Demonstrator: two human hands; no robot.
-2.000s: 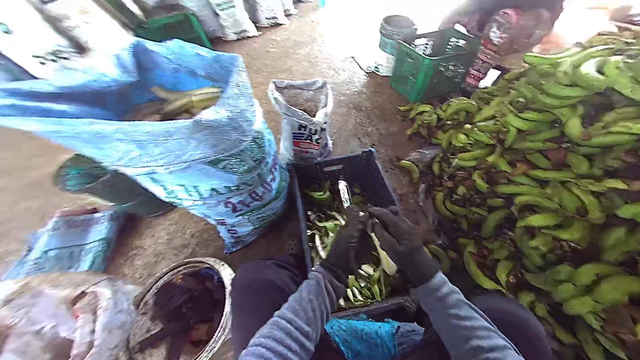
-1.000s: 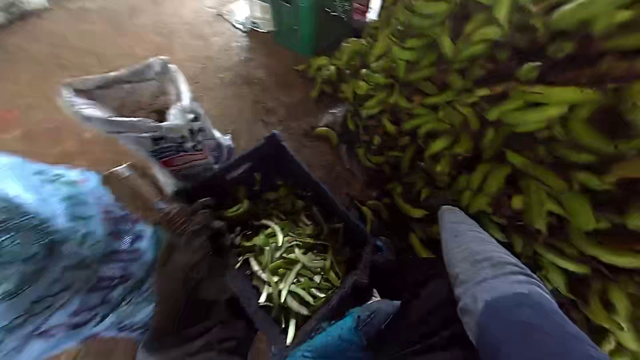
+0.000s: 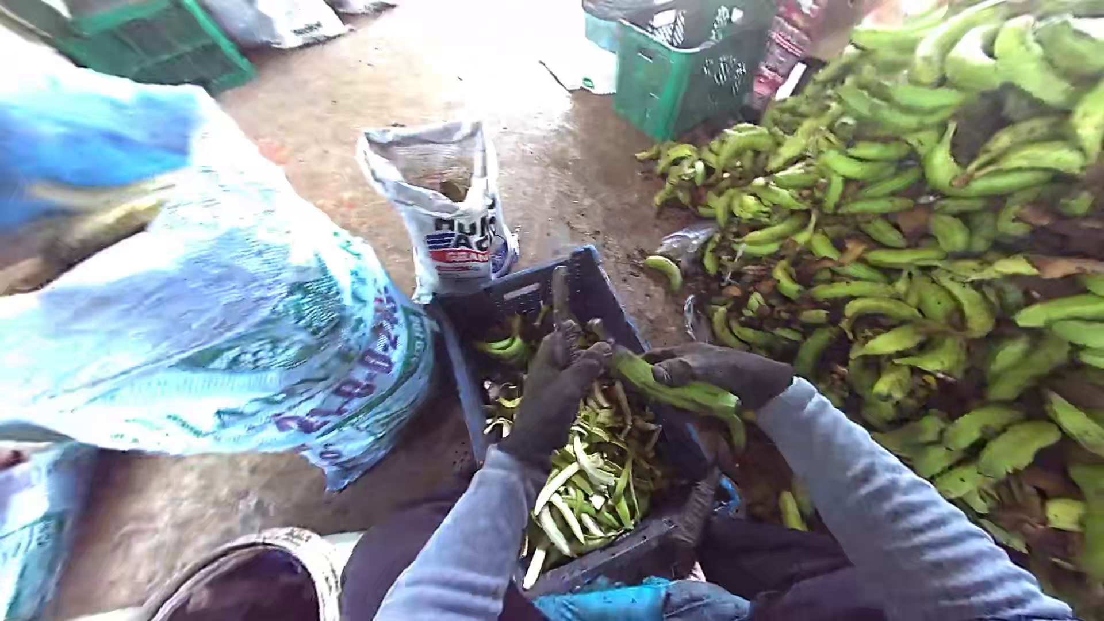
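Note:
Over a dark plastic crate (image 3: 638, 317) between the person's legs, both dark-gloved hands are raised. My left hand (image 3: 552, 388) is closed on a knife (image 3: 561, 293), whose blade points away from the body. My right hand (image 3: 724, 371) grips a green plantain (image 3: 668, 385); its far end lies beside the left fingers. Green and pale strips of peel (image 3: 595, 483) fill much of the crate below.
A large pile of green plantains (image 3: 931, 302) spreads on the right. On the left stands a big woven sack (image 3: 345, 345), with a smaller white sack (image 3: 457, 224) beyond the crate. A green crate (image 3: 681, 78) and a round bucket (image 3: 297, 543) are also here.
One second ago my right arm reached into the pile and my left hand was at the crate's left side. Both hands are now together over the crate, with a plantain in the right. The view has swung.

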